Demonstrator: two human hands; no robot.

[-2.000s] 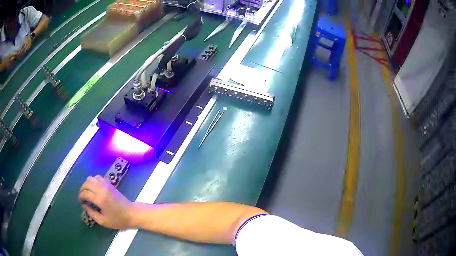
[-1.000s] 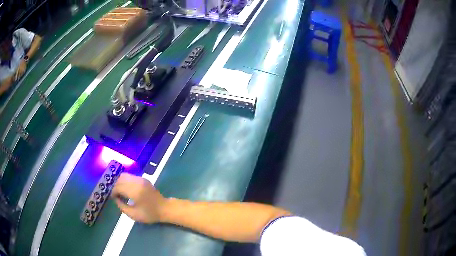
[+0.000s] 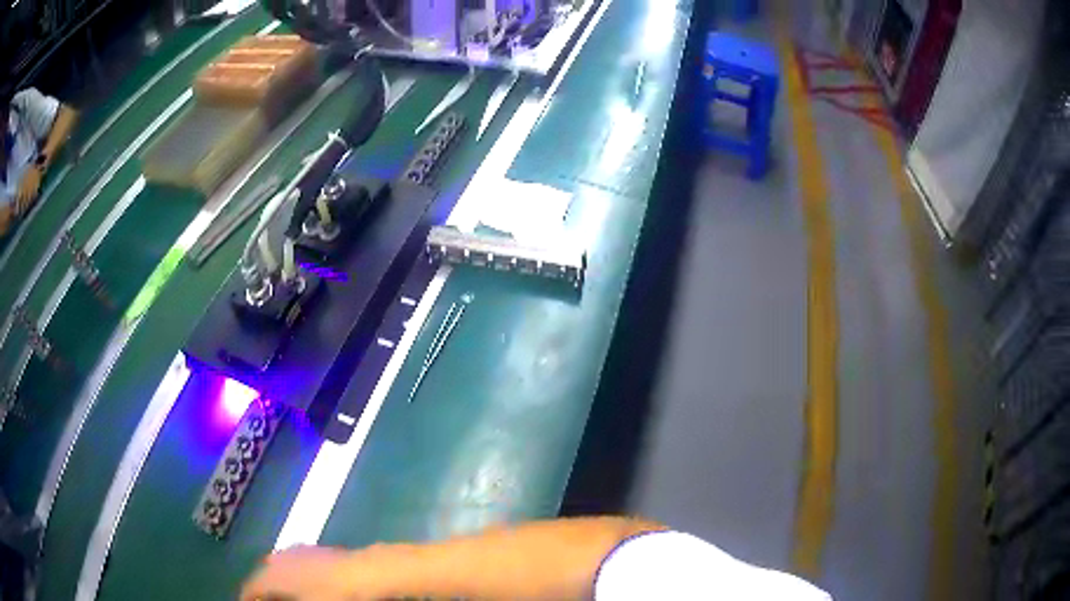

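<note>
A six-position metal fixture with dark-centred round parts in its seats lies on the green conveyor belt, its far end at the glowing violet mouth of the black UV lamp. My right hand is blurred at the bottom edge, partly cut off, nearer to me than the fixture and apart from it; its fingers cannot be made out. My left hand is not in view.
Another fixture lies beyond the lamp. Tweezers and a long silver bar by white paper lie right of the lamp. Stacked trays and standing fixtures are on far belts. A person's arm shows at far left.
My right hand has come off the fixture and moved down to the bottom edge. The fixture's far end has come up to the lamp mouth. The whole view has shifted somewhat.
</note>
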